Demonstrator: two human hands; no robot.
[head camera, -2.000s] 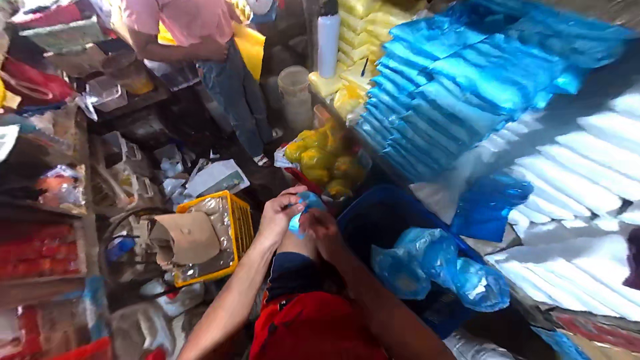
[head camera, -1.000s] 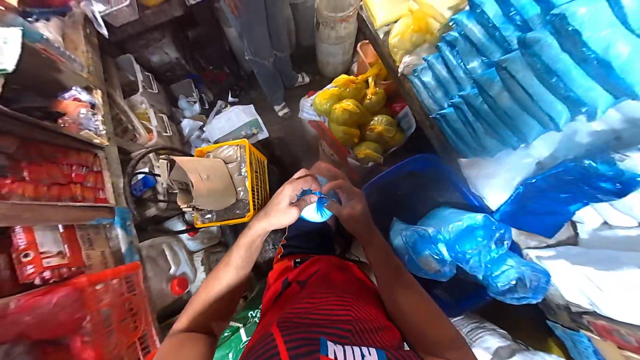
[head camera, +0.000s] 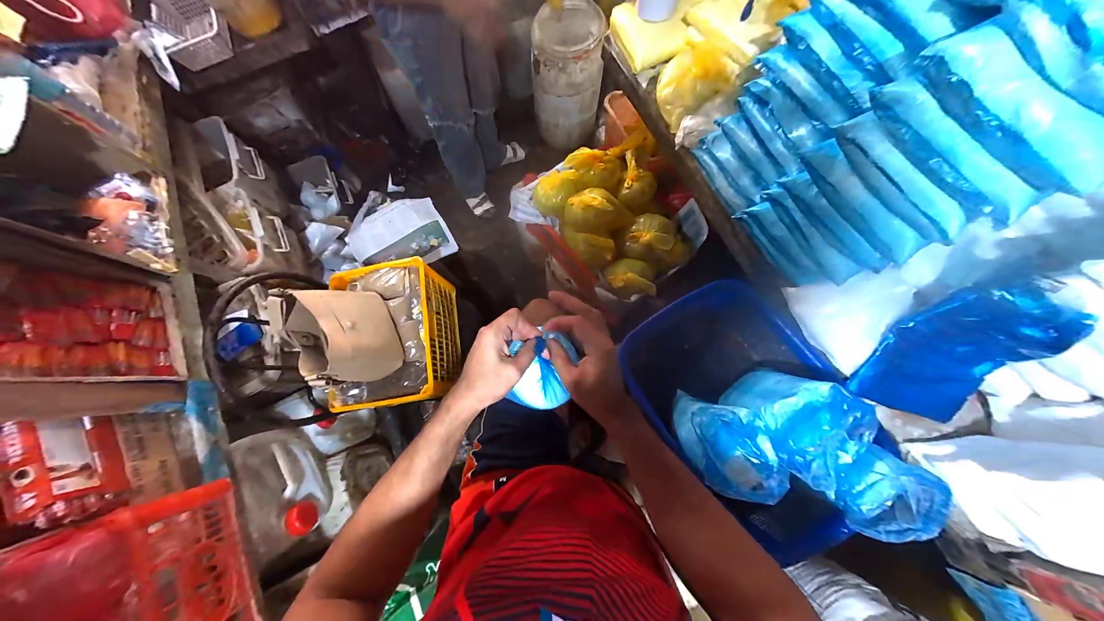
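Note:
Both of my hands pinch the gathered neck of a small blue plastic bag (head camera: 539, 385) with whitish contents, held above my lap. My left hand (head camera: 500, 358) grips it from the left and my right hand (head camera: 586, 349) from the right, fingertips nearly touching. To the right of my right hand stands a blue plastic basket (head camera: 634, 345) holding filled blue plastic bags (head camera: 793, 431). Beyond my hands are several yellow plastic bags (head camera: 599, 211), tied and full, in a container. What the bags contain cannot be told.
A yellow crate (head camera: 444, 332) with a cardboard piece (head camera: 349, 335) stands left. Stacked blue packets (head camera: 862, 164) cover the right-hand surface, beside a loose blue bag (head camera: 966, 349). Shelves with red packets (head camera: 86, 328) line the left. A person in jeans (head camera: 440, 95) stands ahead near a white bucket (head camera: 567, 78).
My hands stay together on the small blue bag, whose rounded lower part now shows more plainly below my fingers. The view has tilted down since the earliest frame.

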